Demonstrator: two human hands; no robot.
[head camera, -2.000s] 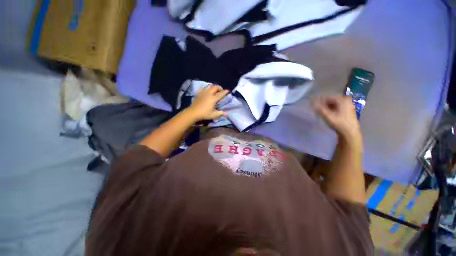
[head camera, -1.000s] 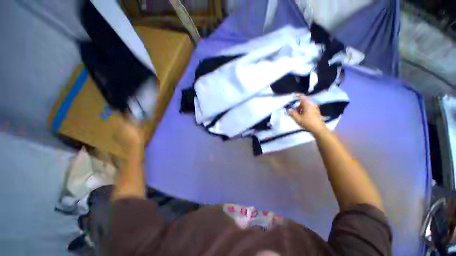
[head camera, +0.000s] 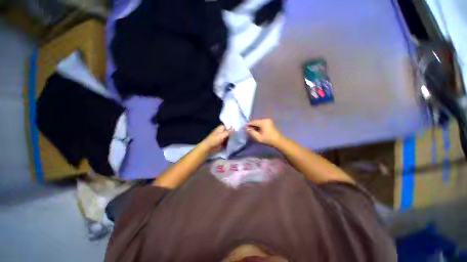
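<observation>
A large black-and-white garment (head camera: 174, 66) lies on the purple table, its black side spread at left and white parts along its right edge. Its near white end reaches the table's front edge, close to my body. My left hand (head camera: 219, 139) grips that end from the left. My right hand (head camera: 262, 131) pinches its edge from the right, a short way apart. The fingertips are blurred; whether a tool is between them cannot be told.
A smartphone (head camera: 318, 82) lies on the table at right. A second black-and-white piece (head camera: 77, 115) hangs over a carton (head camera: 92, 46) at left. An iron and dark hose (head camera: 438, 77) are at the right edge. Another carton (head camera: 432, 169) stands below right.
My left hand has let go of the piece at the left, which now lies over the carton. Both hands have come together at the table's front, and the other garment is drawn close to my body.
</observation>
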